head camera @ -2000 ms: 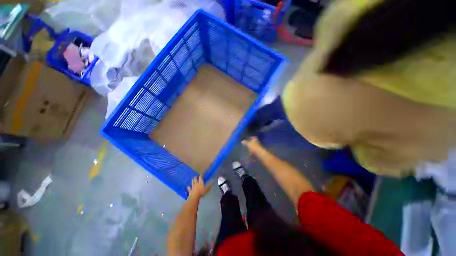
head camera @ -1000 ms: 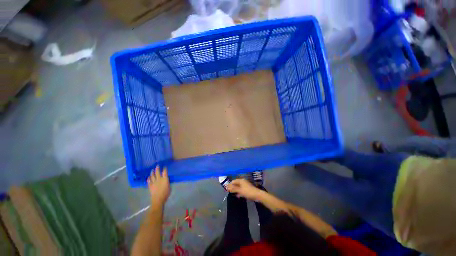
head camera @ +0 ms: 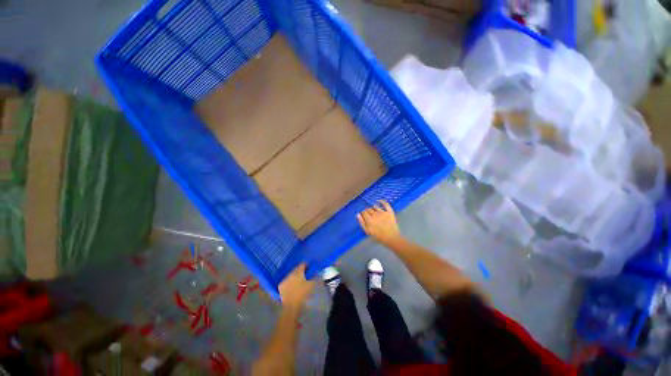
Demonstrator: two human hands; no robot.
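A large blue slatted turnover crate point(head camera: 184, 170) stands tilted across the view in front of me, with brown cardboard point(head camera: 294, 139) on its bottom and nothing on the cardboard. My left hand point(head camera: 296, 285) is at the near left corner of the crate, on its rim. My right hand point(head camera: 379, 222) holds the near short rim further right, with its fingers over the edge. Both hands are bare.
A brown carton bundle in green woven wrap point(head camera: 110, 187) lies at the left. Crumpled clear plastic bags point(head camera: 544, 139) lie at the right, near blue crates point(head camera: 611, 312). Red scraps point(head camera: 197, 312) litter the floor at lower left. Cartons point(head camera: 73, 330) stand at bottom left.
The crate has turned in view, and its near short side now faces me. My right hand has come onto the rim. The green-wrapped bundle is closer; the other person is out of view.
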